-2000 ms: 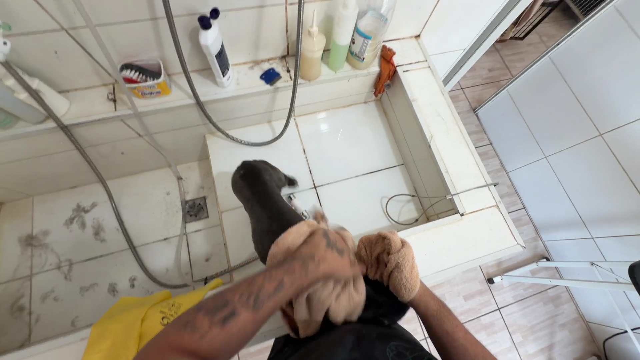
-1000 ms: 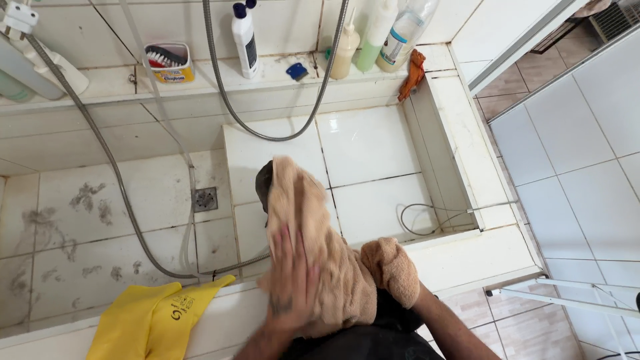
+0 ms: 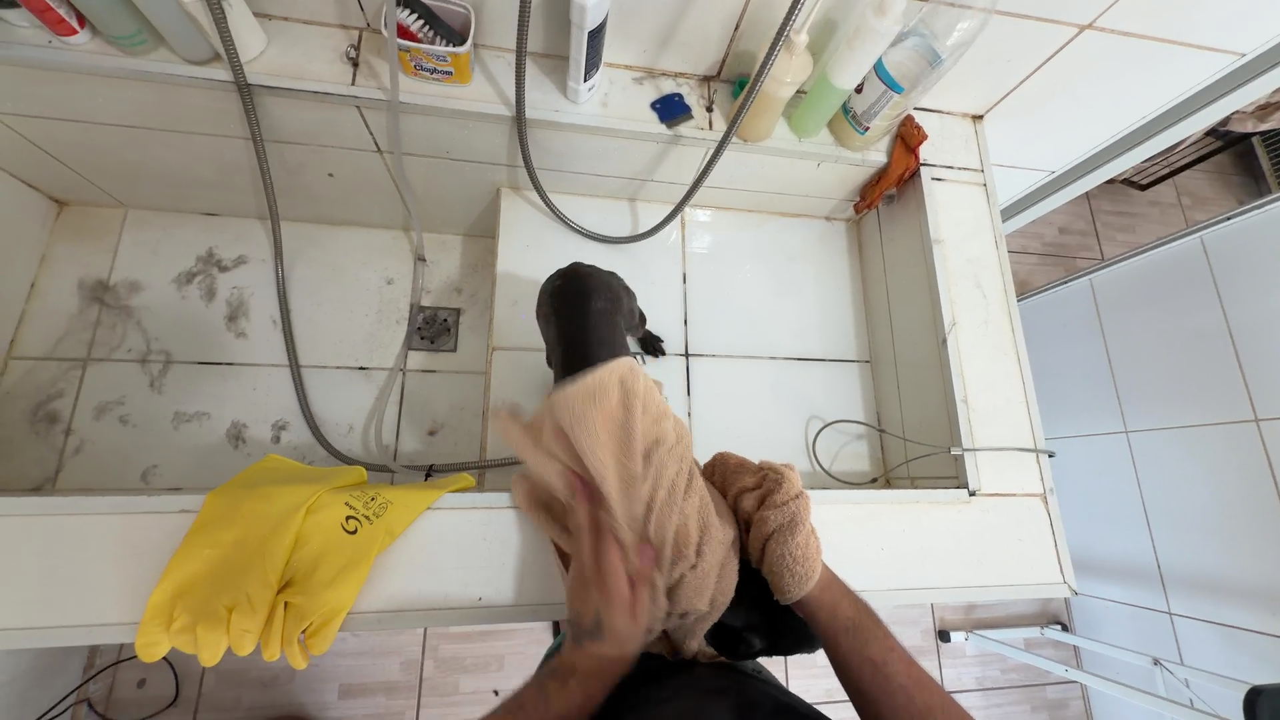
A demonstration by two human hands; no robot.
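A dark, short-haired dog [image 3: 585, 310] stands on the white tiled raised part of a basin, seen from above, its head away from me and one paw showing at the right. A beige towel [image 3: 640, 450] covers its back. My left hand [image 3: 600, 570] presses flat against the towel's left side and is blurred; a loose towel edge beside it is blurred too. My right hand [image 3: 775, 520] is wrapped in the towel's end at the dog's right side, so its fingers are hidden.
Yellow rubber gloves [image 3: 270, 550] lie over the front ledge. A metal shower hose [image 3: 285, 320] loops through the basin past a drain [image 3: 434, 328]. On the back shelf are bottles [image 3: 775, 90], a brush tub [image 3: 435, 45] and a blue comb [image 3: 671, 109]. A cable loop [image 3: 850, 425] hangs at right.
Two seconds ago the dog's neck and shoulders were bare; the towel then spread forward over its head. Now the head and neck show again. My left hand has moved back along the towel since one second ago.
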